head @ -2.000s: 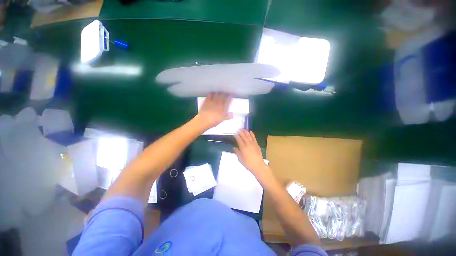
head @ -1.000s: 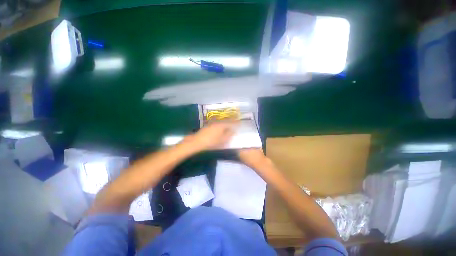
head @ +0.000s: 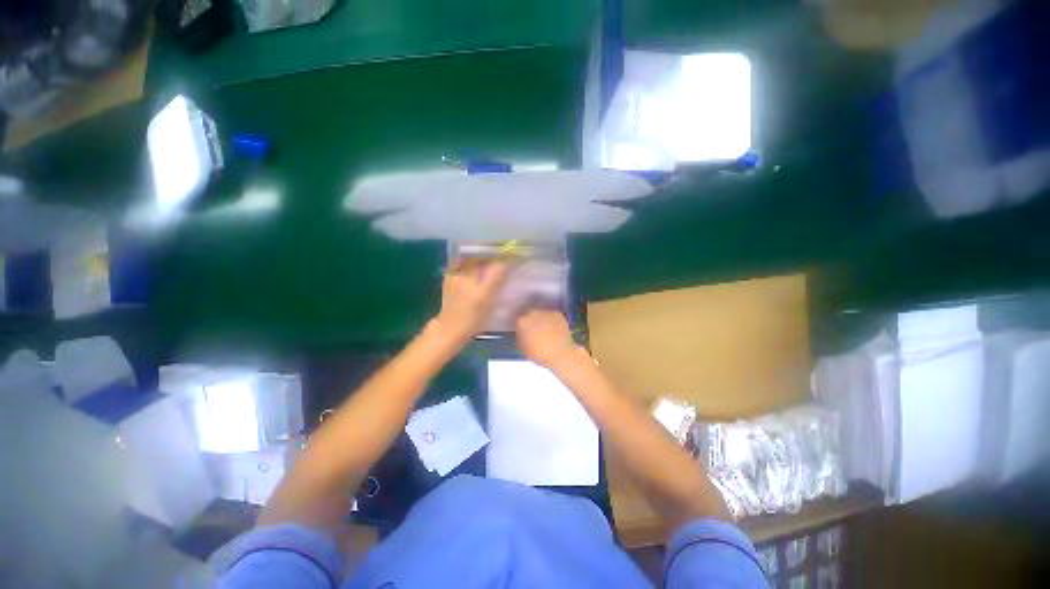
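An open retail box [head: 562, 273] stands on the green belt in front of me, its pale scalloped lid flaps [head: 495, 205] spread beyond it. A little of a yellow cable [head: 510, 247] shows at the box's far side. My left hand [head: 470, 297] is over the left part of the box, fingers bent down into it. My right hand [head: 543, 334] is at the near right edge, fingers curled. Both hands are blurred and hide much of the contents; whether either grips anything cannot be told.
White cards [head: 541, 423] and leaflets [head: 447, 435] lie near my body. A brown carton [head: 702, 345] with bagged accessories [head: 771, 460] is at the right, beside upright folded white cartons [head: 938, 403]. A white device [head: 179, 155], blue piece [head: 250, 146] and another open box [head: 645, 109] are on the belt.
My left hand has moved left and up over the box, and my right hand has moved onto its near right edge. Less of the yellow cable shows. The whole view has shifted slightly.
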